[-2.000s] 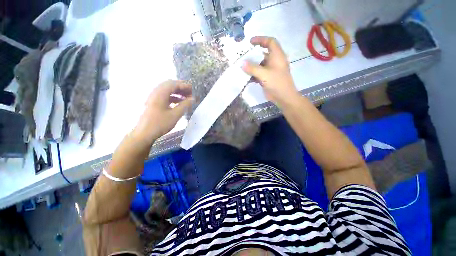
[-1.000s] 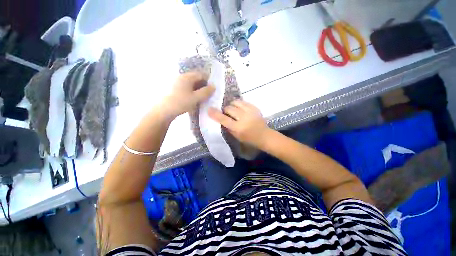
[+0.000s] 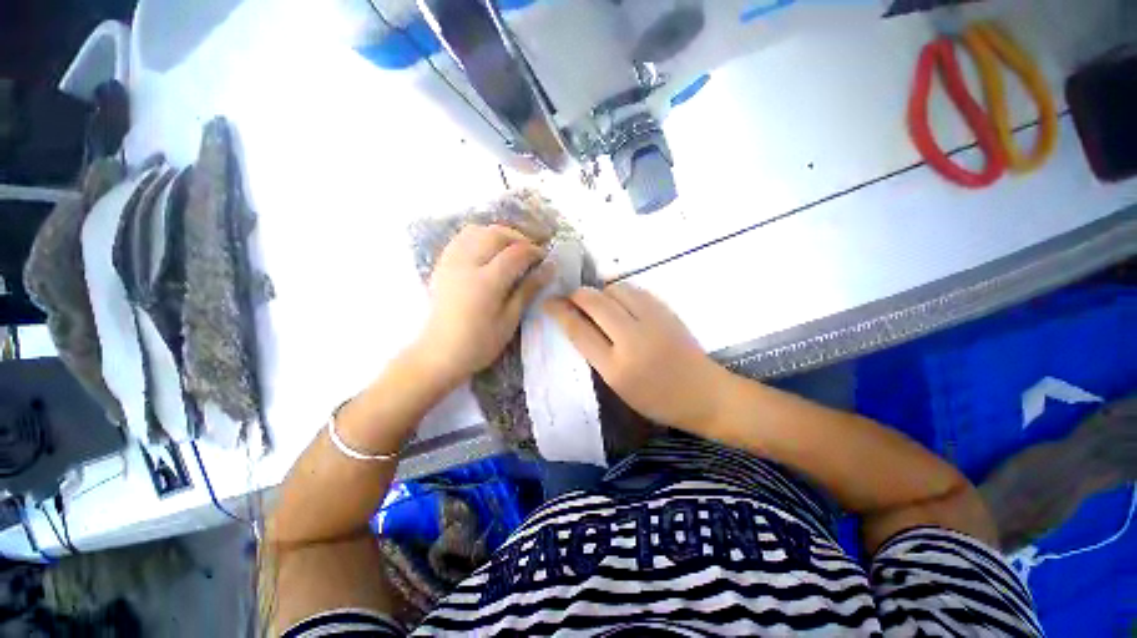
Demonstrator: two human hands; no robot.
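Note:
The speckled grey-brown fabric piece lies in front of the machine and hangs over the table's front edge. The white strip lies along the top of it. My left hand pinches the strip and cloth near their upper end. My right hand rests on the strip's right side, its fingertips close to my left fingers. The needle area is just above the fabric's upper end, washed out by glare. The grey-blue attachment is to its right.
Stacked cut pieces lie fanned at the left. Scissors with red and orange-yellow handles lie right of the machine. A dark pad is at the far right. Blue crates holding cloth stand below the table on both sides.
The strip was lifted off the cloth in my right hand, then laid along it. Both hands have since closed in near its upper end. The view has moved closer to the machine.

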